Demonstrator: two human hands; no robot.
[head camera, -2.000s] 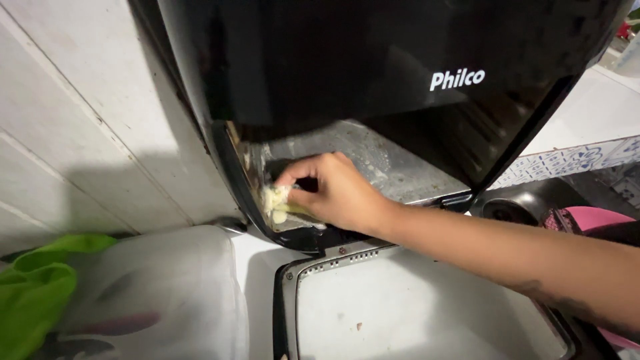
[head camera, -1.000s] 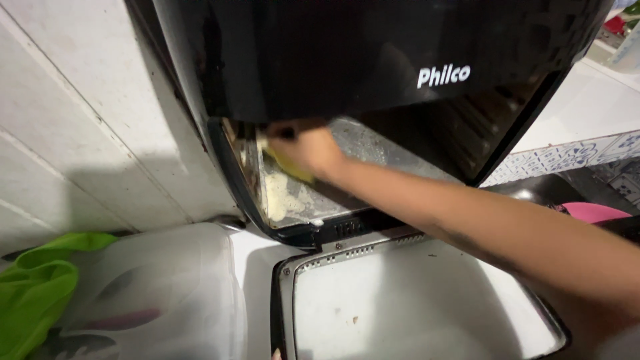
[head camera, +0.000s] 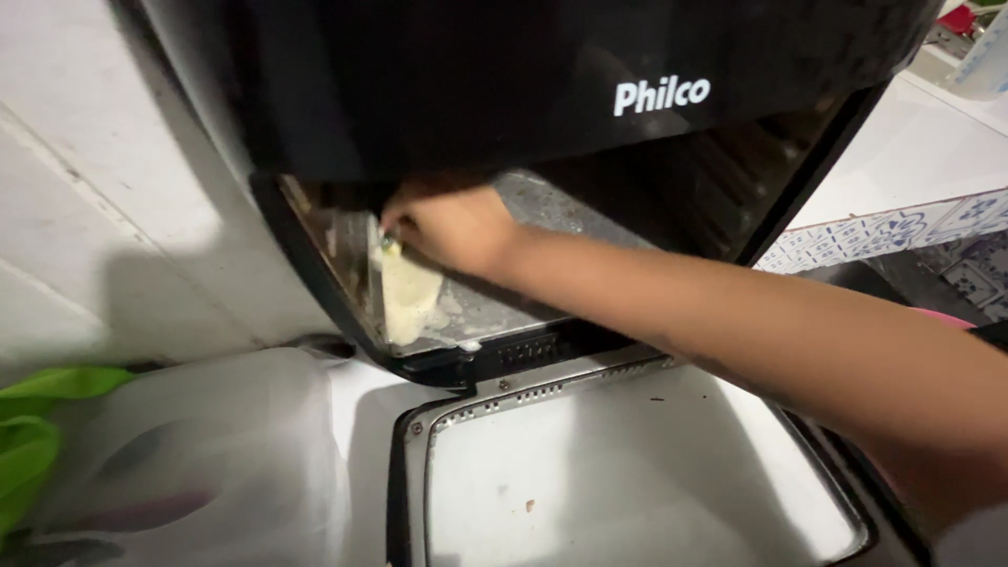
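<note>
A black Philco countertop oven (head camera: 472, 87) has its glass door (head camera: 630, 472) folded down in front. My right hand (head camera: 453, 224) reaches inside, near the left wall of the cavity, with its fingers bent round a sponge (head camera: 390, 242); only a small yellow and green bit of it shows. Pale yellowish foam (head camera: 411, 295) lies on the metal oven floor (head camera: 512, 303) just below the fingers, along the left edge. A small blob of foam sits on the front lip. My left hand is out of sight.
At the lower left stands a translucent plastic container (head camera: 228, 472) beside a green cloth (head camera: 67, 386). A white wall (head camera: 71, 197) rises close on the left. A white counter (head camera: 906, 157) with blue patterned tile edging lies at the right, above a partly hidden pink item (head camera: 941, 317).
My right hand has moved deeper into the oven from the front left corner, where it held the foamy sponge. More foam shows on the floor there.
</note>
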